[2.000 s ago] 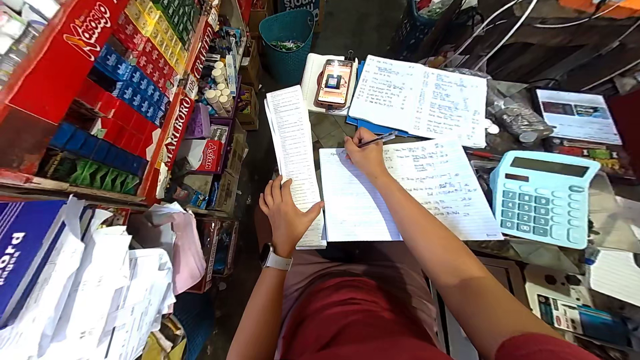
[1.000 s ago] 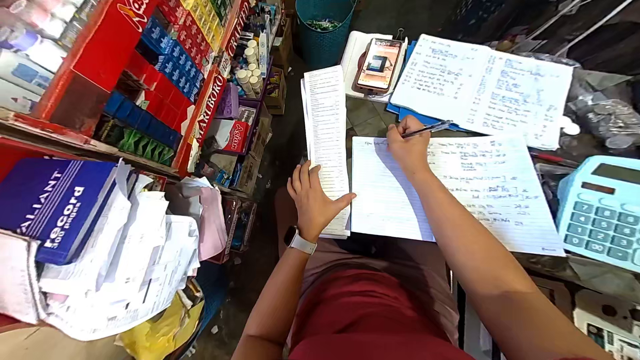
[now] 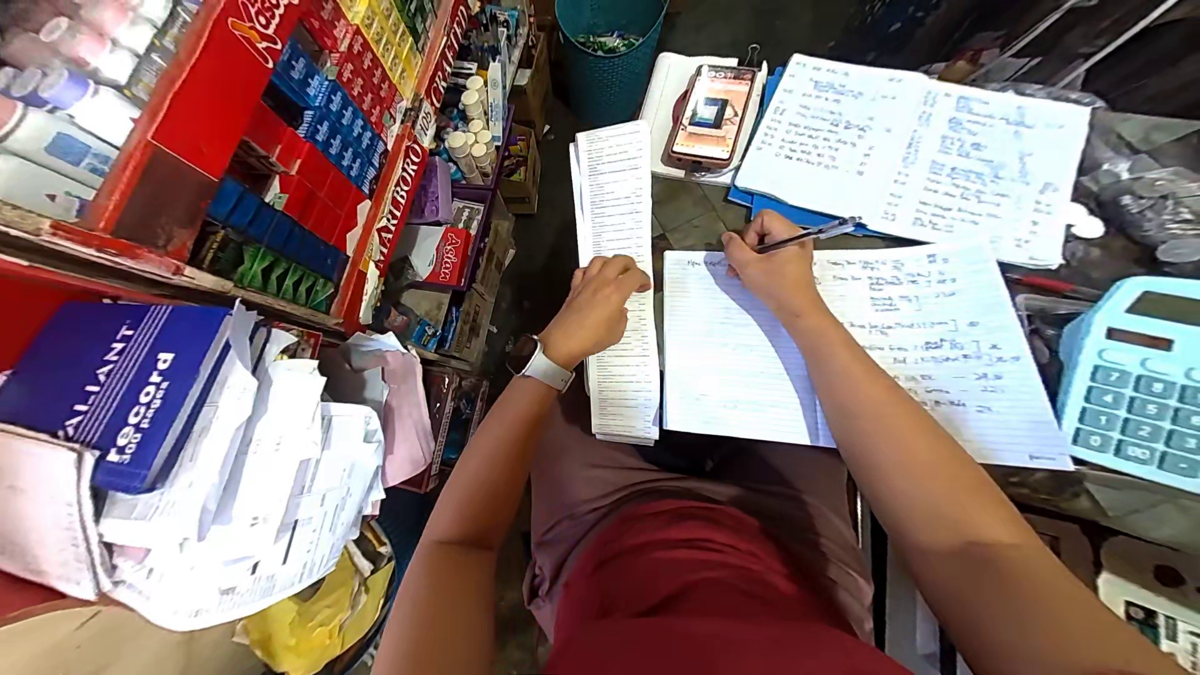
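My right hand (image 3: pixel 773 267) holds a pen (image 3: pixel 808 234) over the upper part of a lined notebook (image 3: pixel 736 366) lying open, with handwriting on both pages. My left hand (image 3: pixel 605 309) rests on a long stack of printed paper strips (image 3: pixel 614 202) left of the notebook, with nothing gripped and the index finger extended to the right. Beyond the notebook lie a second open handwritten notebook (image 3: pixel 909 150) on a blue folder and a smartphone (image 3: pixel 711 117), its screen lit, on a small pad. A light blue calculator (image 3: pixel 1139 384) is at the far right.
A red rack (image 3: pixel 202 112) of cigarette packs stands on the left. Below it are a blue record book (image 3: pixel 112 375) and a pile of loose papers (image 3: pixel 300 506). A teal basket (image 3: pixel 614 70) stands at the back. Plastic bags (image 3: pixel 1148 187) and a red pen (image 3: pixel 1055 285) lie on the right.
My left hand, flat with spread fingers on the strips before, has moved up along them and its fingers are more bent. My right hand stays at the notebook with the pen.
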